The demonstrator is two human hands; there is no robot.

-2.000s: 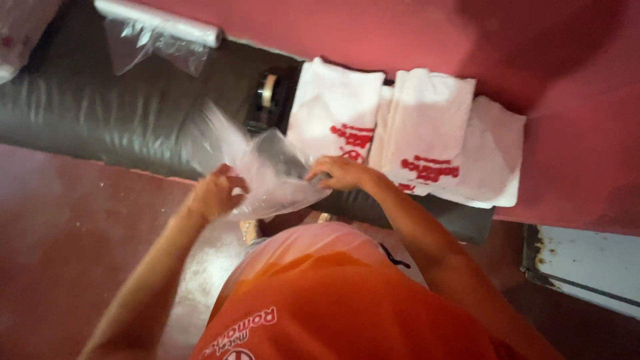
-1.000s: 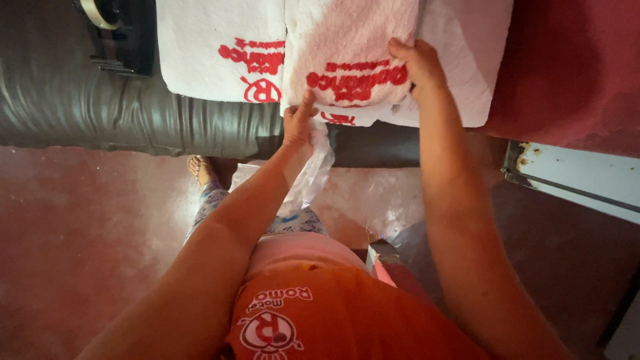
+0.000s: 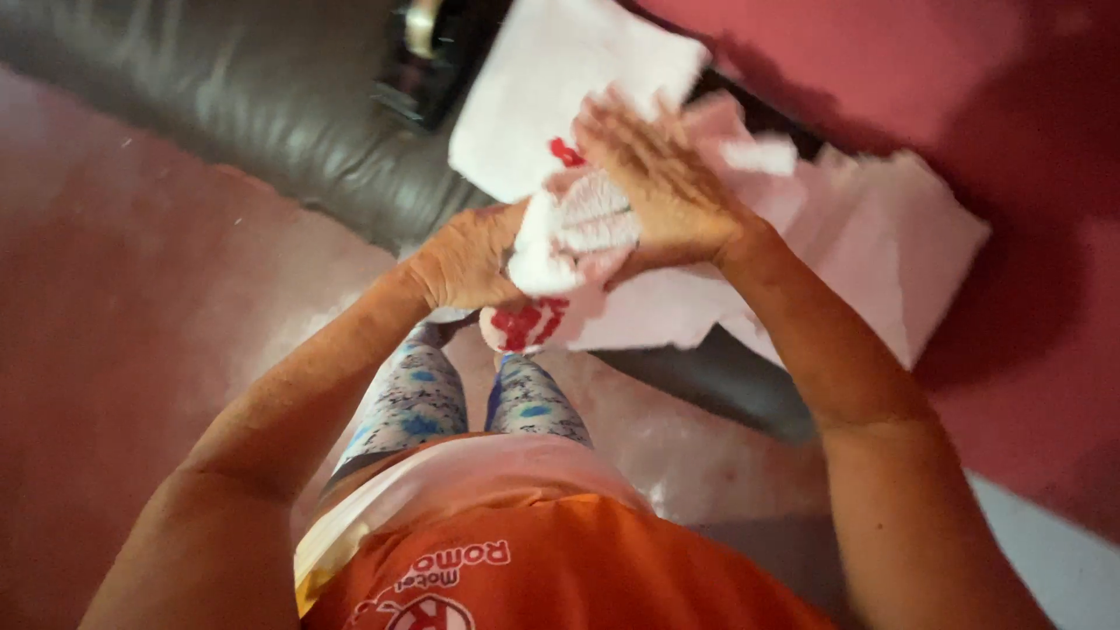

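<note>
A folded white towel with red print [image 3: 569, 232] is bunched between my two hands, blurred by motion. My left hand [image 3: 472, 258] grips its left side, the thumb below. My right hand [image 3: 661, 179] lies over its right side with the fingers stretched out. Just under the hands a red-printed cloth end [image 3: 529, 324] hangs over the seat's edge. Behind them lies another white towel [image 3: 586, 61]. More white cloth [image 3: 875, 236] spreads out to the right. Whether the clear plastic bag is in my left hand cannot be told.
The towels lie on a dark padded leather seat [image 3: 289, 114] against a red wall [image 3: 1006, 105]. A black tape dispenser with a roll of tape [image 3: 420, 44] stands at the back, left of the towels. A pale panel [image 3: 1050, 542] is at the lower right, and red floor [image 3: 131, 306] at the left.
Two seconds ago my hands held a clear plastic bag left of the towels; one second ago they were at a flat printed towel. Now a towel is folded up between them, and the white cloth lies disordered.
</note>
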